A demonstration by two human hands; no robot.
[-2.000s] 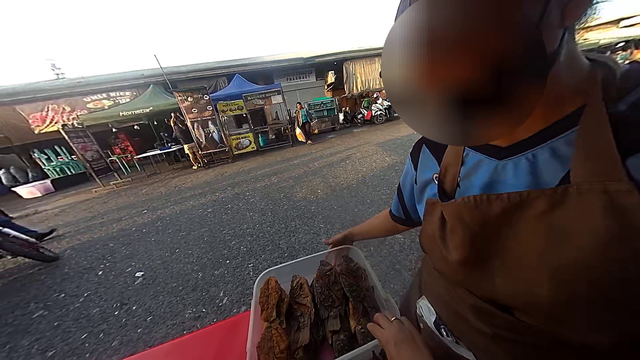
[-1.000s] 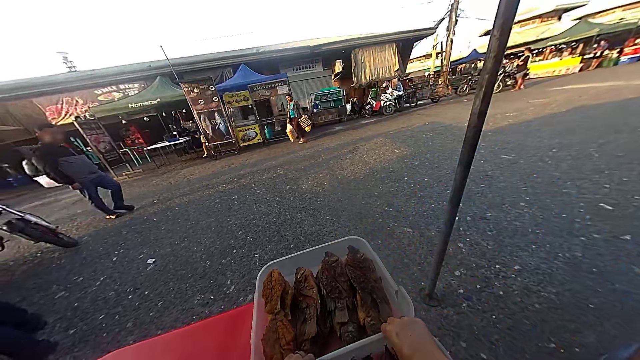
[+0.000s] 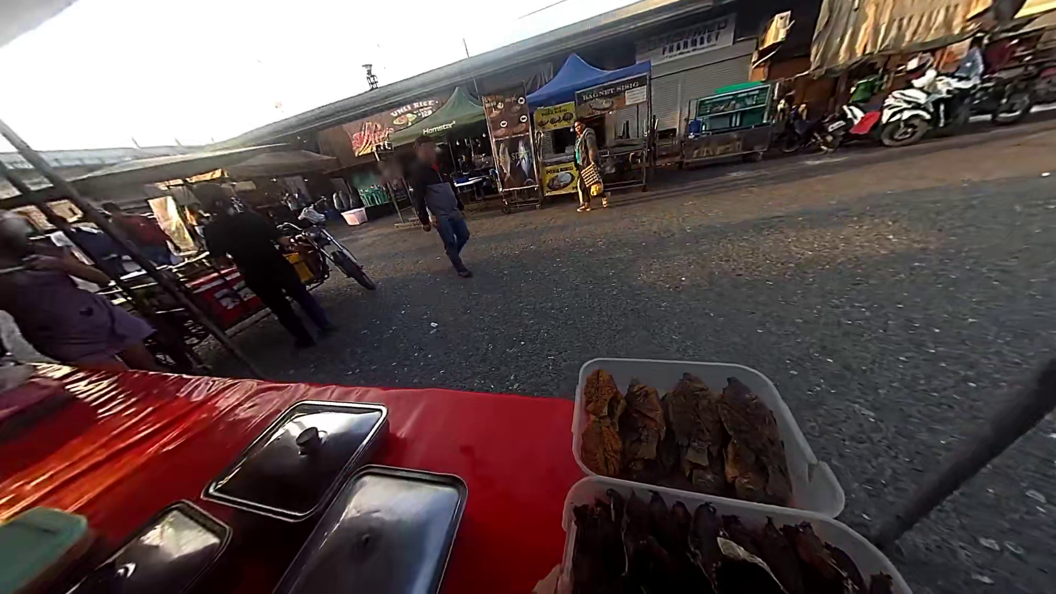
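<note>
A clear plastic container (image 3: pixel 693 369) at lower right holds several browned, dried or smoked fish (image 3: pixel 693 425) side by side. Against its near side stands a second plastic container (image 3: pixel 701 495) with darker fish (image 3: pixel 709 549), cut off by the bottom edge. Both are by the right end of a table with a red cover (image 3: pixel 495 445). A small skin-coloured patch shows at the bottom edge, left of the nearer container; it may be fingertips of my left hand (image 3: pixel 548 581), but what it does cannot be told. My right hand is out of view.
Metal trays with lids (image 3: pixel 301 458) and a green-lidded box (image 3: pixel 41 540) lie on the red cover. A dark pole (image 3: pixel 973 454) slants at right. Across the road are people, a motorcycle (image 3: pixel 330 247), stalls and parked scooters (image 3: pixel 907 111).
The person in a brown apron left the view after the first frame. A hand at the fish container's right side one second ago is gone from view. The view has swung left.
</note>
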